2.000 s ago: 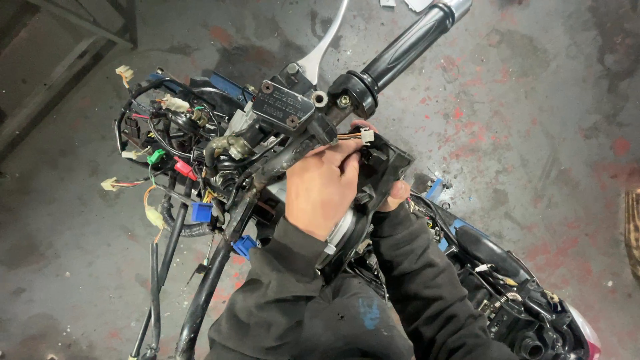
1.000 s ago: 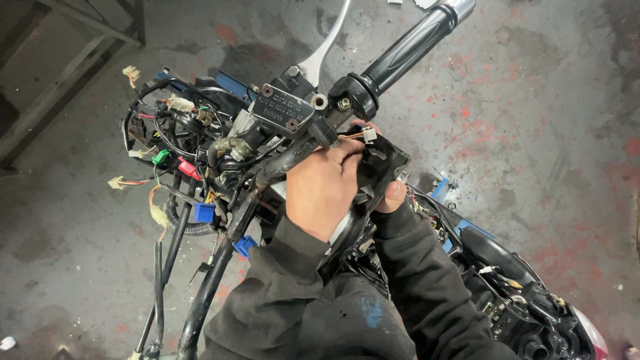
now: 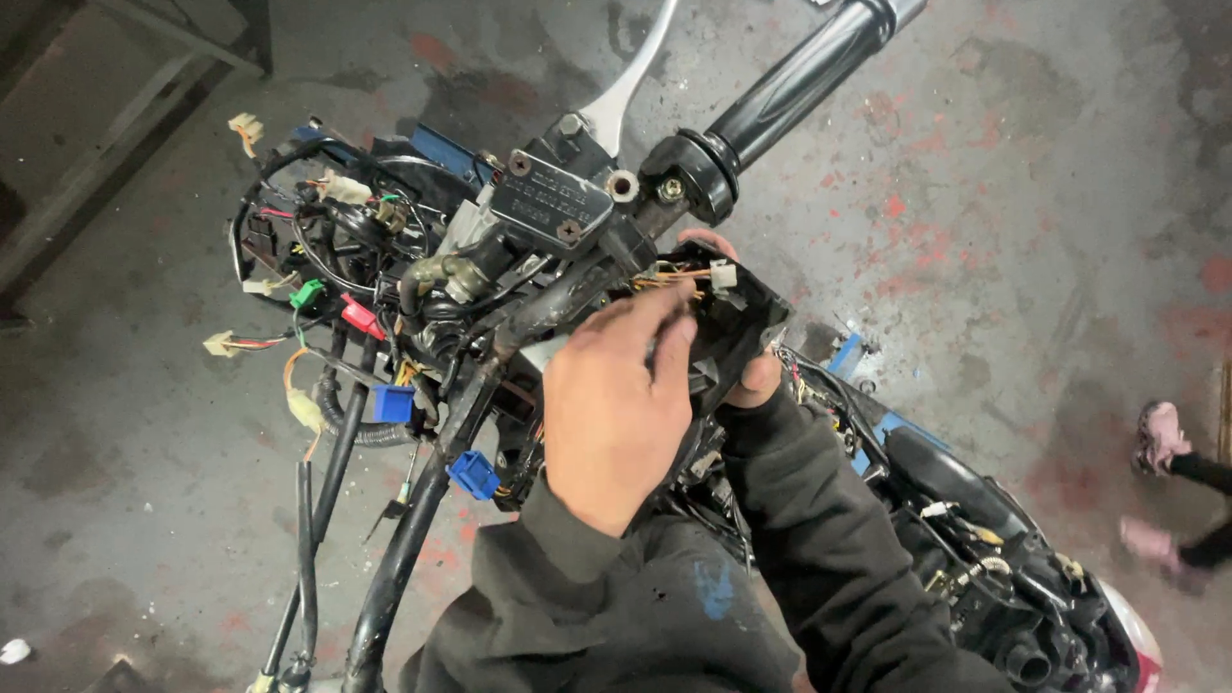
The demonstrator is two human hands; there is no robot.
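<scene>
A black plastic housing (image 3: pixel 741 327) lies under the handlebar of a partly stripped motorcycle. My right hand (image 3: pixel 756 378) holds it from below and along its right side, most of the fingers hidden behind it. My left hand (image 3: pixel 621 395) is over its near side, fingertips at thin orange and brown wires that end in a white connector (image 3: pixel 723 276). Whether the fingertips pinch a wire cannot be told. Just above are the brake fluid reservoir (image 3: pixel 552 199) with its screwed lid, the silver brake lever (image 3: pixel 630 82) and the black handlebar grip (image 3: pixel 813 82).
Loose wiring with a green connector (image 3: pixel 307 295), a red connector (image 3: pixel 363 317) and blue connectors (image 3: pixel 394 403) hangs at the left. The handlebar tube (image 3: pixel 414 529) runs down toward me. The motorcycle's rear (image 3: pixel 1011 568) extends lower right. Another person's pink shoes (image 3: pixel 1162 438) are at the right edge.
My left hand's fingers have shifted and spread slightly at the wires. Another person's feet have come into view at the right. My right hand still supports the housing.
</scene>
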